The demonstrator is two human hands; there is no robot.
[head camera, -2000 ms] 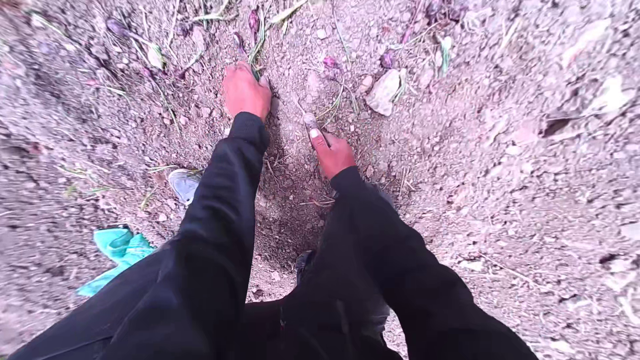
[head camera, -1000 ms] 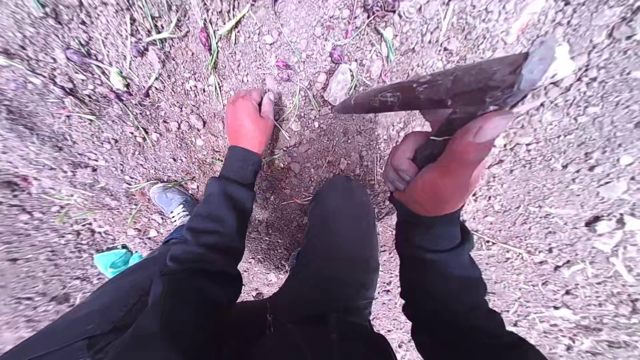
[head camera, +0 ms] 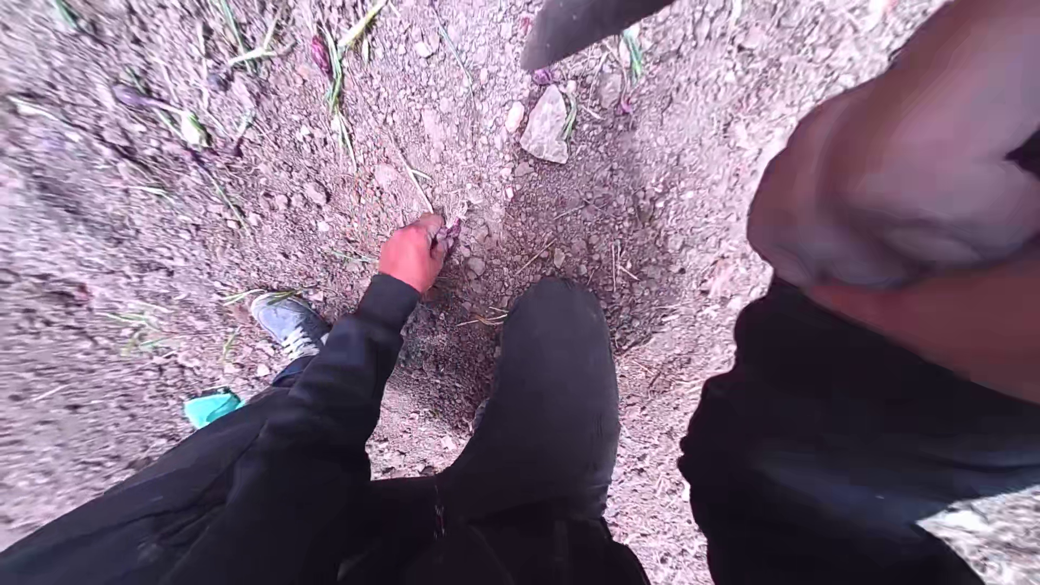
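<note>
My left hand (head camera: 416,250) is down at the soil, its fingers closed on a small purple onion bulb (head camera: 448,234) with dry roots. Large and near the camera, my right hand (head camera: 902,162) is curled at the right edge; the top of the view cuts it off in part. A dark metal blade (head camera: 581,26) enters at the top, its tip pointing left. The blade's joint with the right hand lies outside the view, though that hand held the tool a second ago.
A pale flat stone (head camera: 546,126) lies ahead of my bent knee (head camera: 556,382). Purple onions with green leaves (head camera: 321,57) are scattered at the upper left. A grey shoe (head camera: 286,321) and a turquoise cloth (head camera: 213,406) are at the left.
My right hand was low at the soil, then rose with the tool; it is now much closer to the camera. The left hand stays low, now with the bulb visible in its fingers.
</note>
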